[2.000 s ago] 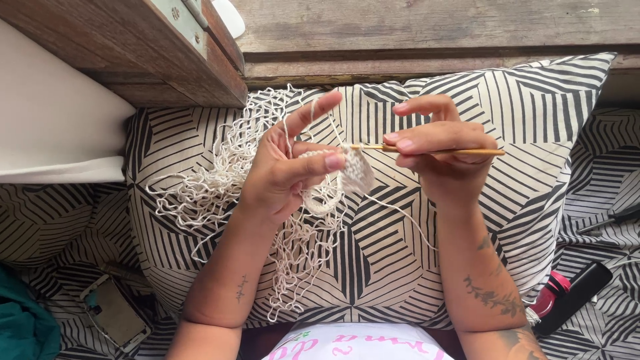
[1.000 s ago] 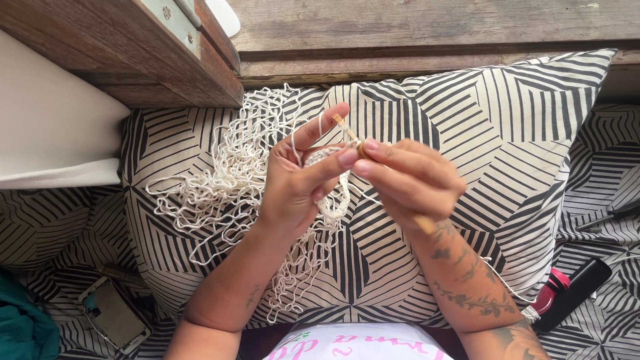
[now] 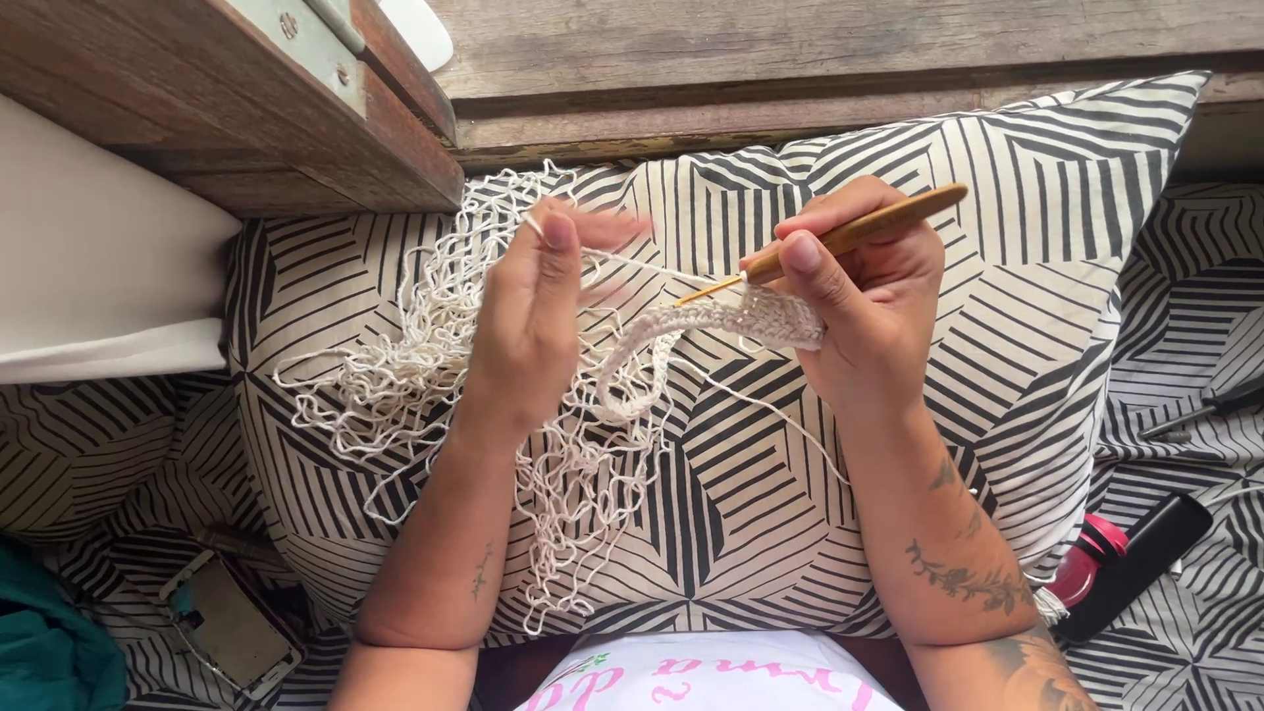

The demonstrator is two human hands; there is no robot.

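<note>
My right hand point(image 3: 869, 296) holds a crochet hook with a wooden handle point(image 3: 889, 225), its golden shaft pointing left, and pinches the end of an off-white crocheted piece point(image 3: 780, 318). The piece curls down to the left in a narrow curved band. A strand runs from the hook to my left hand point(image 3: 538, 306), where it passes over the fingers; these are partly blurred. Below and behind my left hand, a loose heap of crinkled off-white yarn point(image 3: 434, 316) spreads over a black-and-cream patterned pillow point(image 3: 770, 494). Another strand trails from the piece toward my right forearm.
Wooden planks point(image 3: 790, 49) border the pillow's far side, with a wooden post bearing a metal hinge point(image 3: 296, 39) at upper left. A black case point(image 3: 1136, 563) and a pink item point(image 3: 1081, 563) lie at right. A worn phone-like device point(image 3: 232, 622) and teal cloth point(image 3: 49, 632) lie at lower left.
My hands have moved apart, and my left hand has let go of the crocheted piece. My right hand now pinches it along with the hook, whose handle points up to the right.
</note>
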